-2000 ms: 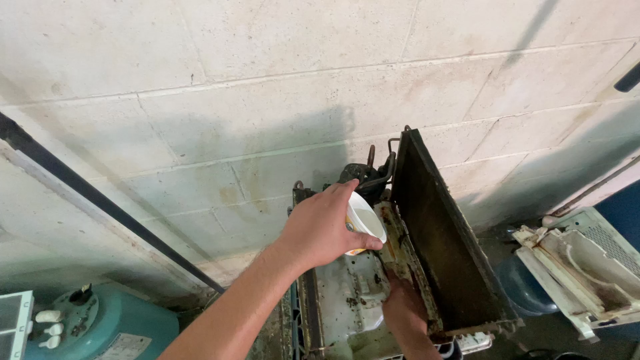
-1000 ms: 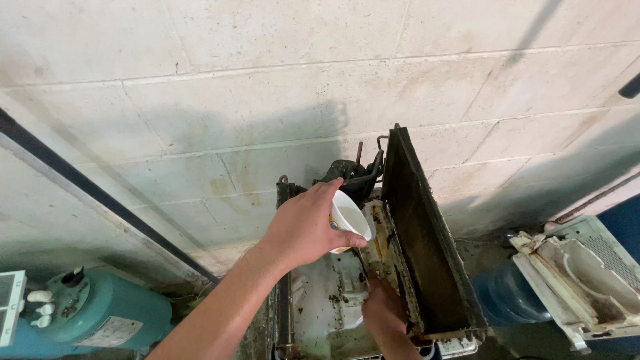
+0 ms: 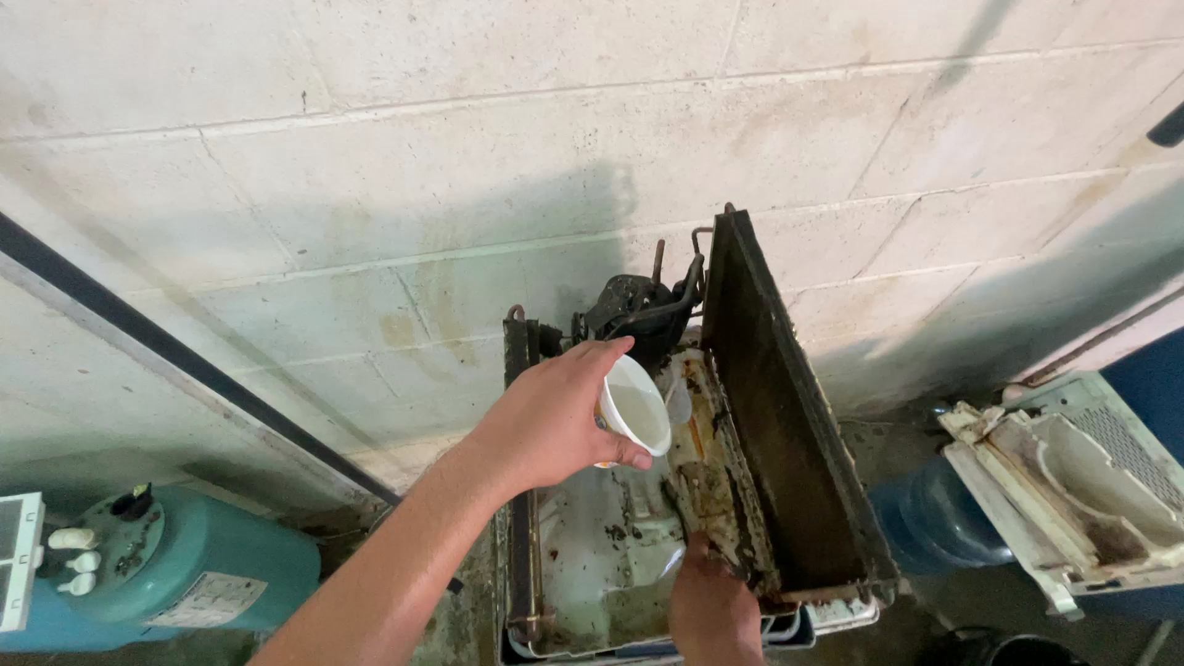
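My left hand grips a white cup from its left side, tilted to the right over a dirty air conditioner base pan. Clear liquid shows just right of the cup's rim. Low in the pan, my right hand reaches in beside a grimy strip; its fingertips are partly hidden, and a thin dark shape lies ahead of them, too unclear to name. A dark finned coil stands upright along the right side. Behind the cup sits a black compressor with bent copper pipes.
A painted block wall rises behind the unit. Teal gas cylinder at lower left; dark diagonal bar above it. At right, dirty plastic housing parts lie beside a blue water jug. A black round container is at the bottom edge.
Clear liquid now shows beside the cup's rim, where none was plain before. My left hand keeps its grip on the cup, and my right hand remains low in the pan.
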